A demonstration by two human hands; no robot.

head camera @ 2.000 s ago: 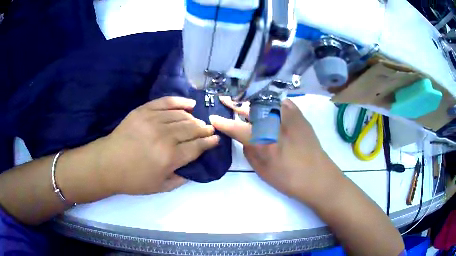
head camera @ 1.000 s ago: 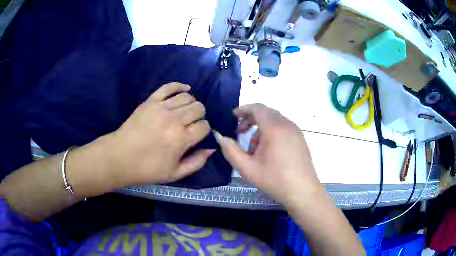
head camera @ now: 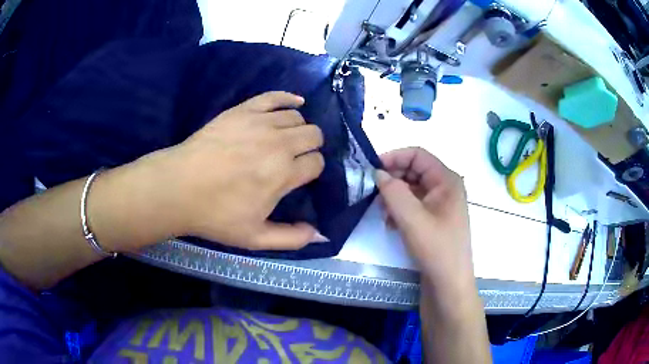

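The dark navy garment piece covers the left of the machine table, its right edge under the presser foot. My left hand lies flat on the cloth, fingers slightly apart, pressing it down. My right hand pinches the cloth's folded edge between thumb and finger and holds it pulled out to the right. A whitish-grey patch shows inside the opened fold. The thread tension knob is right of the foot.
Scissors with green and yellow loops lie right of the machine, beside a black cord. A mint-green block sits on brown cardboard. An orange-brown tool lies at the right. A measuring tape runs along the front edge.
The view has shifted down from the machine head. My right hand has moved from beside the presser foot toward the front right, opening the fold and exposing the whitish patch. My left hand lies flatter.
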